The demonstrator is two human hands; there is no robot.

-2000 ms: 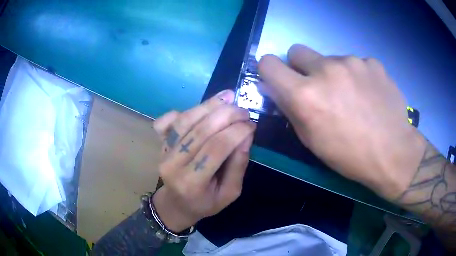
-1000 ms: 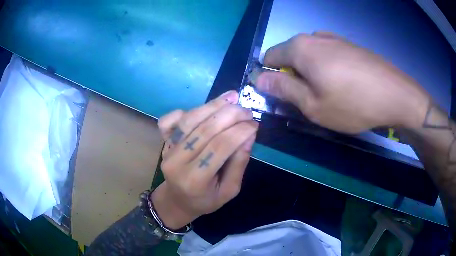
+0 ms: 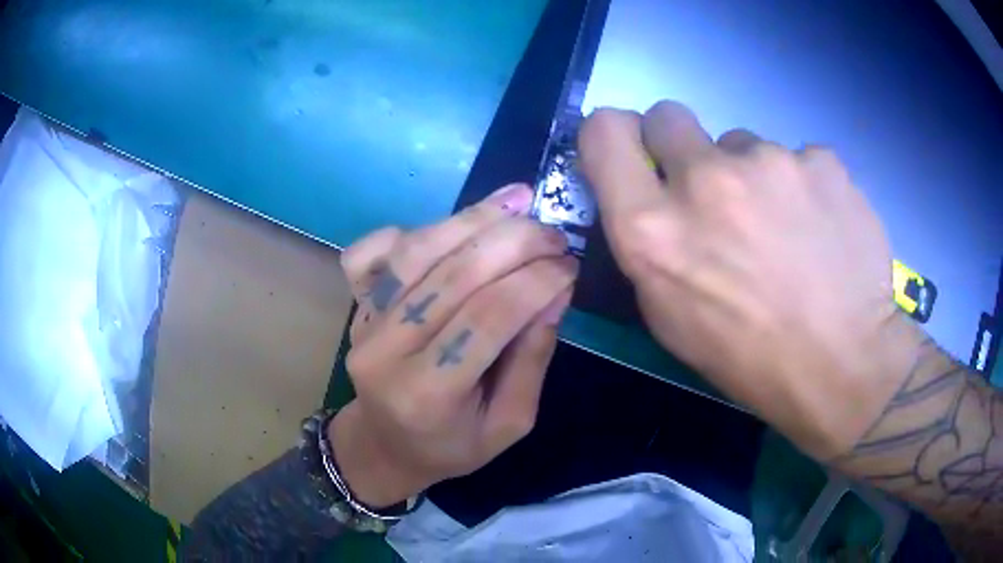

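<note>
A framed panel with a pale, glowing face [image 3: 770, 66] and black border lies on the green bench. Its corner cutout [image 3: 563, 196] is bright white with dark specks. My left hand [image 3: 451, 341] holds the panel's corner, fingertips at the edge beside the cutout. My right hand [image 3: 748, 253] is closed around a utility knife, just right of the cutout. The knife's yellow and black end [image 3: 913, 290] sticks out by my wrist, and a bit of yellow shows between the fingers. The blade is hidden behind my fingers.
The green bench top [image 3: 264, 99] spans the upper left. White sheets or bags [image 3: 77, 286] lie at the left beside tan cardboard [image 3: 242, 352]. Another white sheet [image 3: 594, 522] is at the bottom, below a black area. A greyish frame-like shape [image 3: 819, 517] is at the lower right.
My right hand moved up over the panel, then back down with its wrist lower, so the knife's yellow end shows clearly again. My left hand has stayed nearly still at the corner.
</note>
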